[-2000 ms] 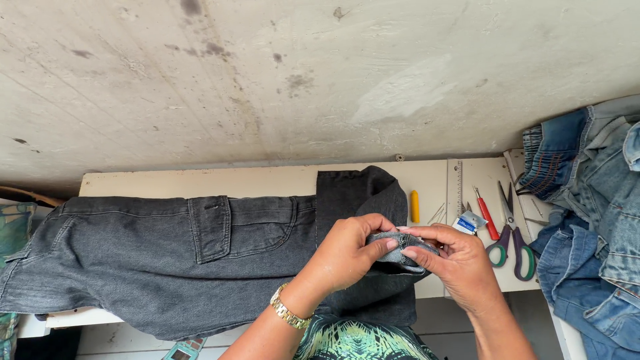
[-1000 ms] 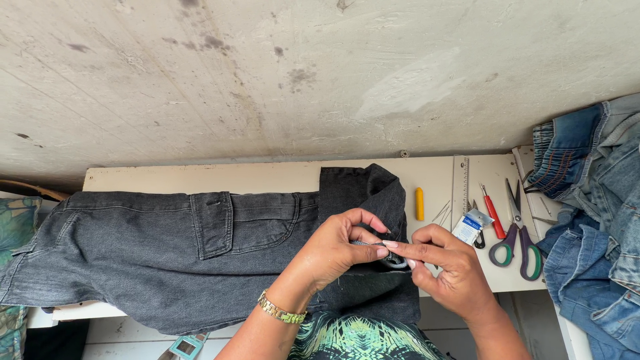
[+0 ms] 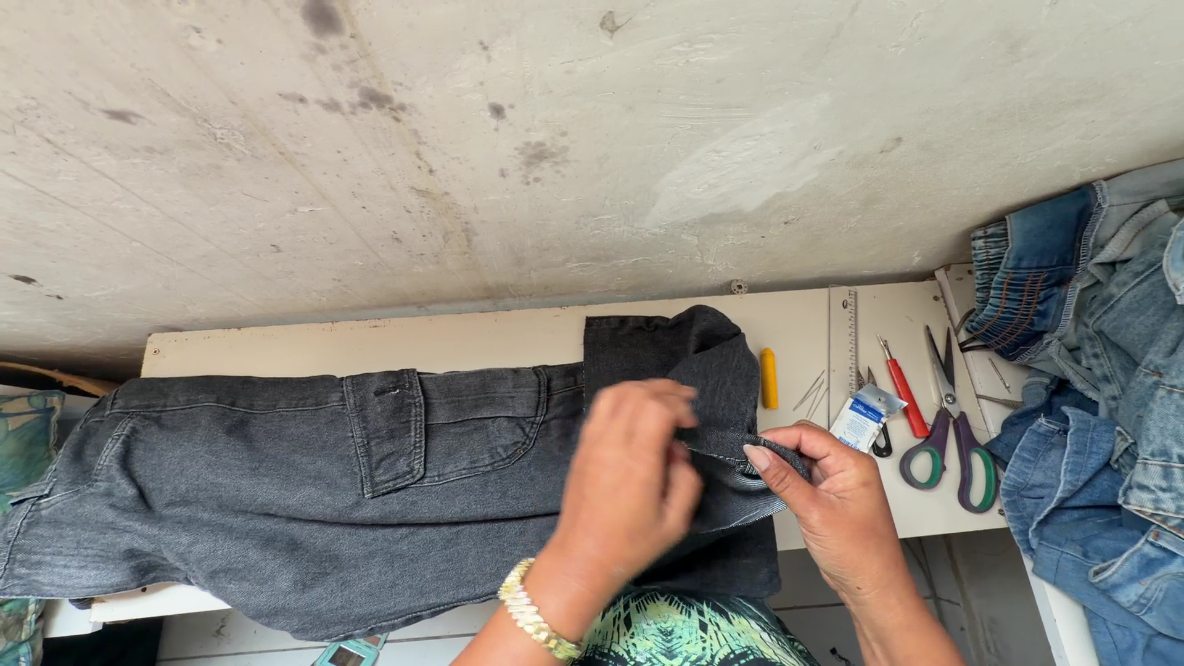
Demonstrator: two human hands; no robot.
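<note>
Dark grey denim trousers [image 3: 305, 472] with a flapped cargo pocket [image 3: 387, 433] lie lengthwise along a pale board. The right-hand end of the garment is folded back. My right hand [image 3: 819, 481] pinches the edge of that folded end between thumb and fingers. Over the cloth just to the left, my left hand [image 3: 638, 472] is blurred, its fingers bent; whether it holds a thread or needle cannot be seen. A light-coloured bracelet is on the left wrist.
On the board [image 3: 250, 347] lie a yellow marker-like piece [image 3: 769, 379], needles or pins [image 3: 812, 390], a clear ruler [image 3: 843, 342], a small white-blue packet [image 3: 862, 421], a red-handled seam ripper [image 3: 906, 398] and scissors [image 3: 948, 416]. Blue jeans [image 3: 1091, 444] are heaped at the right; a wall stands behind.
Both hands were together at the folded cloth edge; my left hand has moved off to the left, while my right hand keeps a pinch on the edge.
</note>
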